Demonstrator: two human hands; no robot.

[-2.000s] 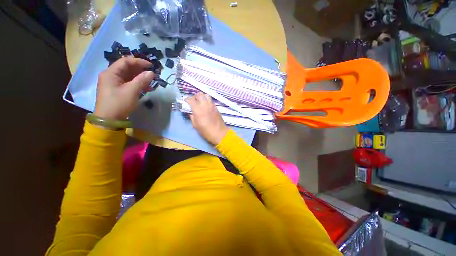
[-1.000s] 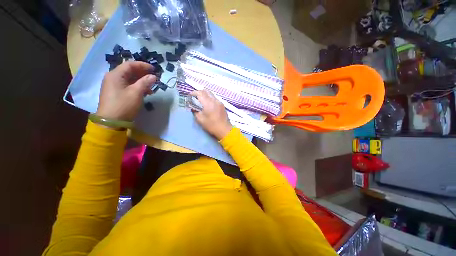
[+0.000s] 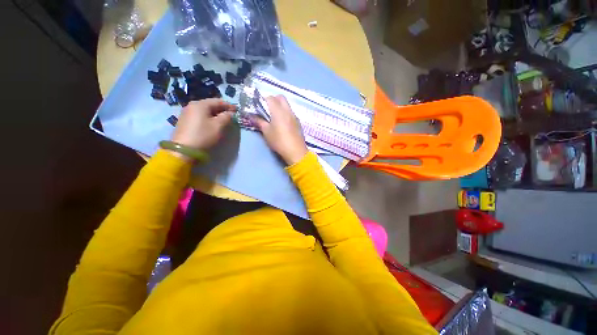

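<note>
White strips with pink-purple lines (image 3: 334, 127) lie in a bundle on a pale blue-grey board (image 3: 131, 108). My right hand (image 3: 283, 127) lies over their left ends, thumb and fingers closed on a white strip whose far end (image 3: 337, 180) sticks out toward the front. My left hand (image 3: 201, 124), with a green bangle at the wrist, has its thumb and fingertips pinched together just left of the strip ends. Whether a piece is between them is too small to tell. Small black pieces (image 3: 196, 85) lie in a loose pile beyond my left hand.
A clear bag with dark contents (image 3: 232, 29) lies at the board's far edge. A small crumpled clear bag (image 3: 127, 29) is on the round wooden table (image 3: 321, 39). An orange chair (image 3: 452, 134) stands against the table at the right. Cluttered shelves (image 3: 550, 98) stand beyond it.
My left hand has moved right, from the black pieces to the strip ends. My right hand has shifted slightly up and turned, and the strip under it has shifted.
</note>
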